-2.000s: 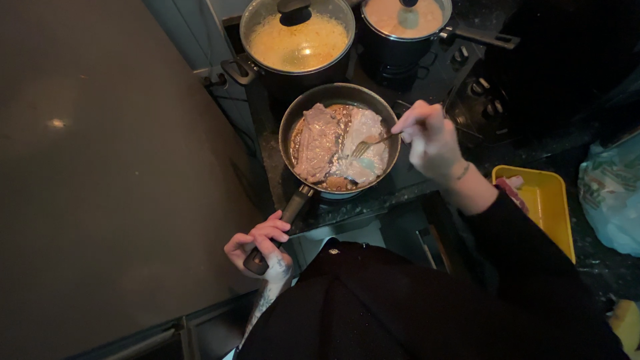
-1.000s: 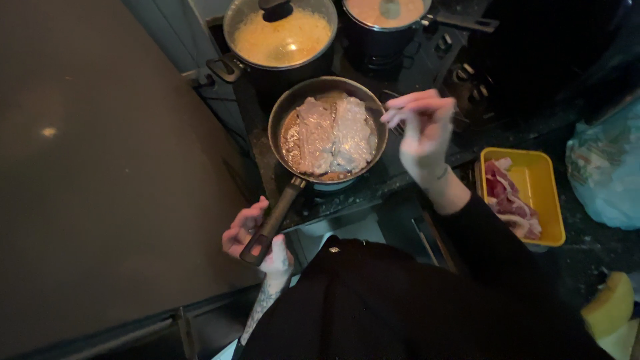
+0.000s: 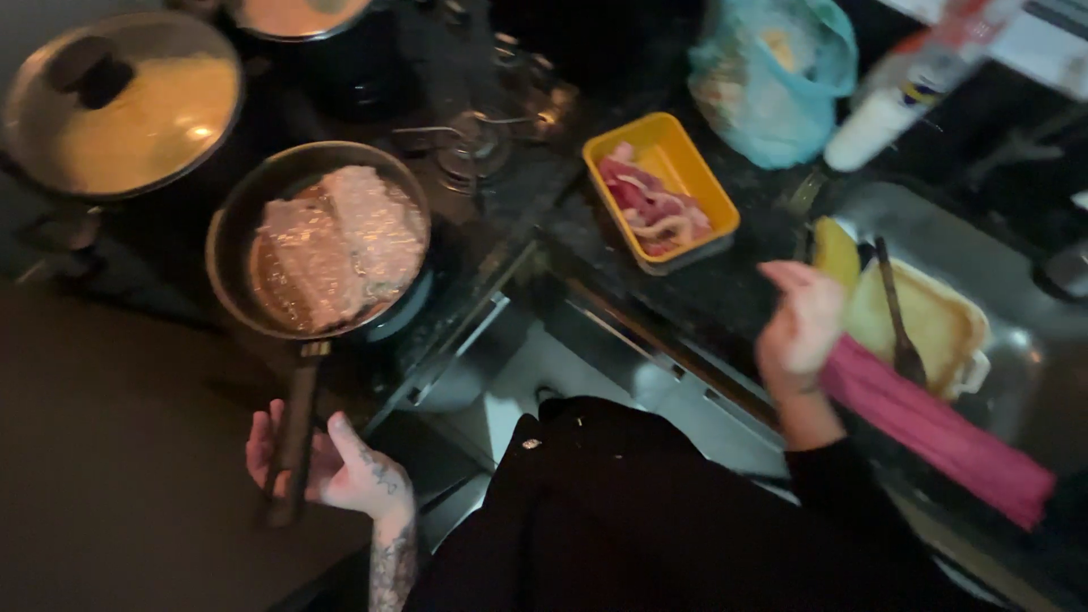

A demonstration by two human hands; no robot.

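Two slabs of pale meat (image 3: 340, 246) lie side by side in a frying pan (image 3: 223, 280) at the left. The pan's dark handle (image 3: 297, 433) points down toward me. My left hand (image 3: 340, 467) is under that handle with its fingers spread; whether it touches is hard to tell. My right hand (image 3: 799, 319) is by the sink edge, beside a pink cloth (image 3: 935, 425) and a yellow sponge or cloth (image 3: 837, 255). It is blurred, and I cannot tell whether anything is in it. Raw meat strips (image 3: 650, 200) lie in a yellow container (image 3: 718, 200) between the hands.
A lidded pot (image 3: 153, 127) of yellowish food and a second pot (image 3: 297, 17) stand on the stove. The sink (image 3: 1020, 340) holds a pale dish (image 3: 922, 319) with a dark spoon-like utensil (image 3: 892, 297). Behind are a bluish plastic bag (image 3: 773, 93) and a white bottle (image 3: 875, 127).
My right hand has moved right, from beside the pan to the sink edge. The fork seen in it two seconds ago is not visible now. The view has swung right, bringing in the sink.
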